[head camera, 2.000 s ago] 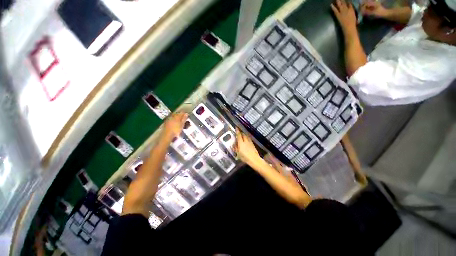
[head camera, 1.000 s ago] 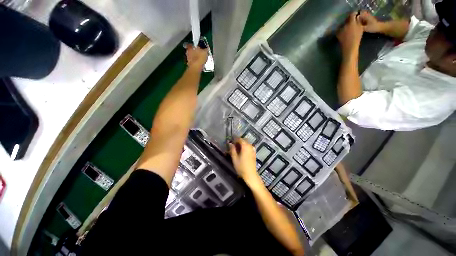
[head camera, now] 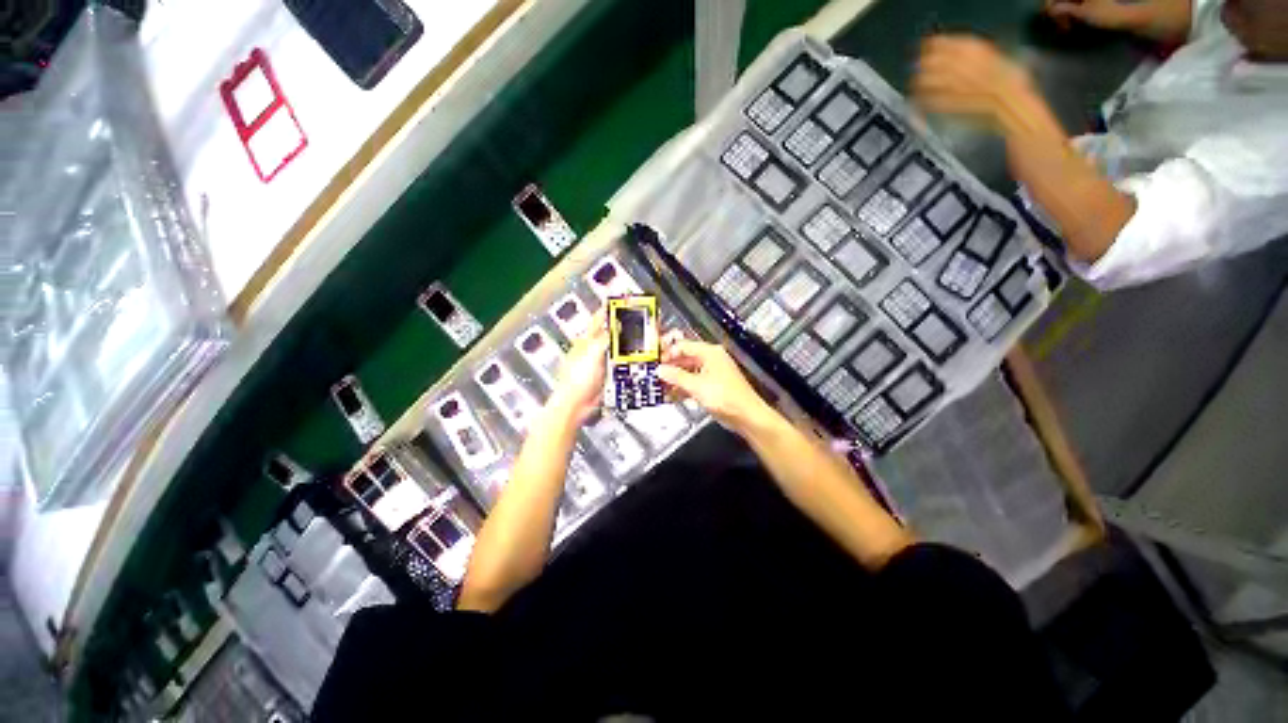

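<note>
A phone part with a yellow frame (head camera: 634, 332) around its window and a dark keypad below is held upright between my two hands, above the clear tray. My left hand (head camera: 582, 374) grips its left edge. My right hand (head camera: 702, 376) holds its lower right edge. White phone bodies (head camera: 463, 431) lie in the clear tray beneath. Black front housings (head camera: 843, 243) with key grids lie in the grey-white tray (head camera: 643, 184) at the right.
Phones (head camera: 449, 314) lie spaced along the green belt (head camera: 487, 156). A red frame (head camera: 264, 116) and dark slab (head camera: 356, 36) lie on the white shelf beside stacked clear trays (head camera: 106, 283). A co-worker's arm (head camera: 1052, 163) is at upper right. More parts (head camera: 382, 487) lie at left.
My left hand has come back from the belt, where it was at a phone. Both hands now hold the yellow-framed part over the clear tray. The view has shifted.
</note>
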